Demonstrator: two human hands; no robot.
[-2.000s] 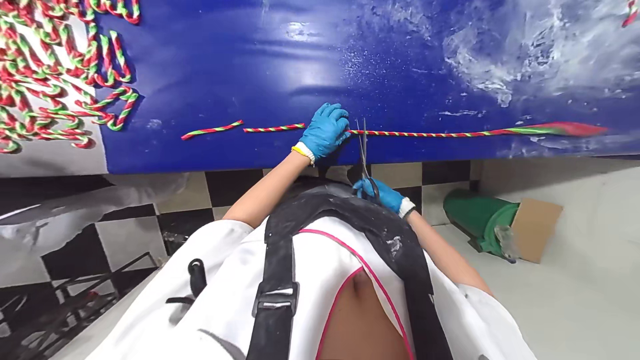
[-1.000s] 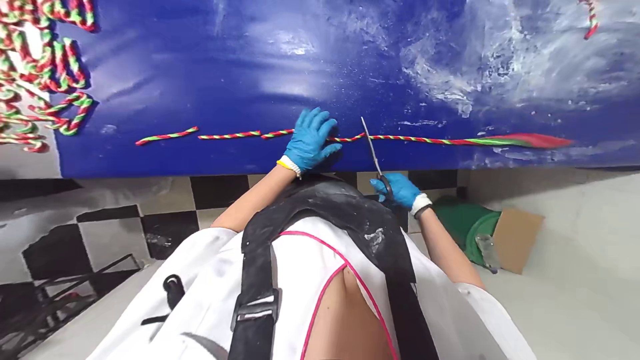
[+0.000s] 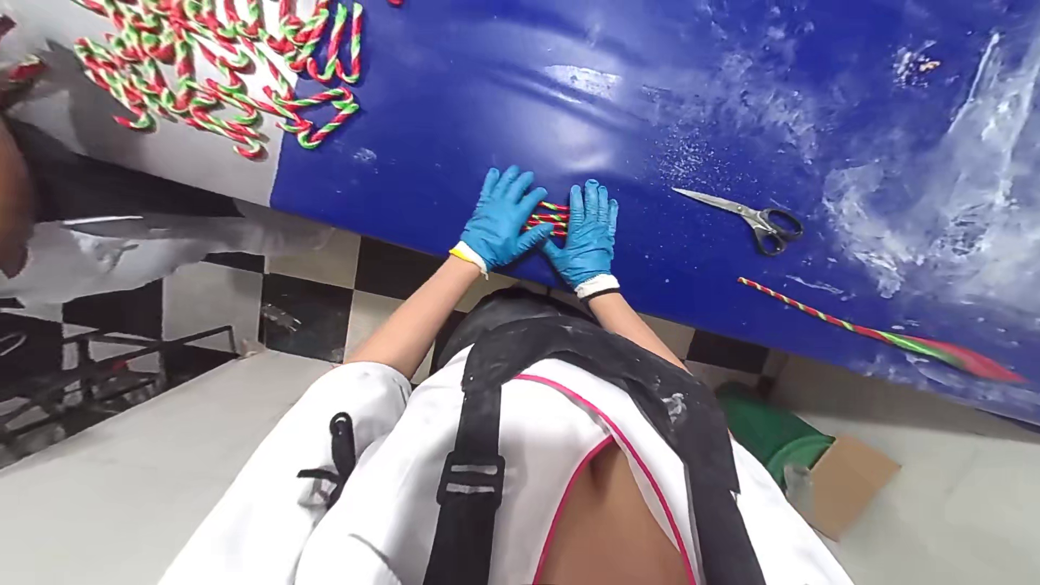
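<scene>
Several short striped candy sticks (image 3: 549, 218), red with green and yellow, lie side by side on the blue table surface (image 3: 455, 130). My left hand (image 3: 502, 218), in a blue glove, rests flat over their left ends with its fingers apart. Over the right ends lies my right hand (image 3: 588, 231), also gloved and palm down. Both palms press on the sticks, hiding their ends. Scissors (image 3: 760, 218) with black handles lie to the right, blades partly spread. Below them a striped candy rope (image 3: 853, 327) widens into a thick red and green end near the table's front edge.
Many bent red and green candy canes (image 3: 219, 77) cover a white surface at the upper left. White powder (image 3: 886, 211) marks the table's right side. On the floor are a green container (image 3: 772, 431) and a cardboard piece (image 3: 853, 486). Another person's arm shows at the far left.
The scissors have left my right hand and lie on the table. Cut pieces that lay end to end are now side by side under my hands. The remaining rope is shorter. The view has shifted.
</scene>
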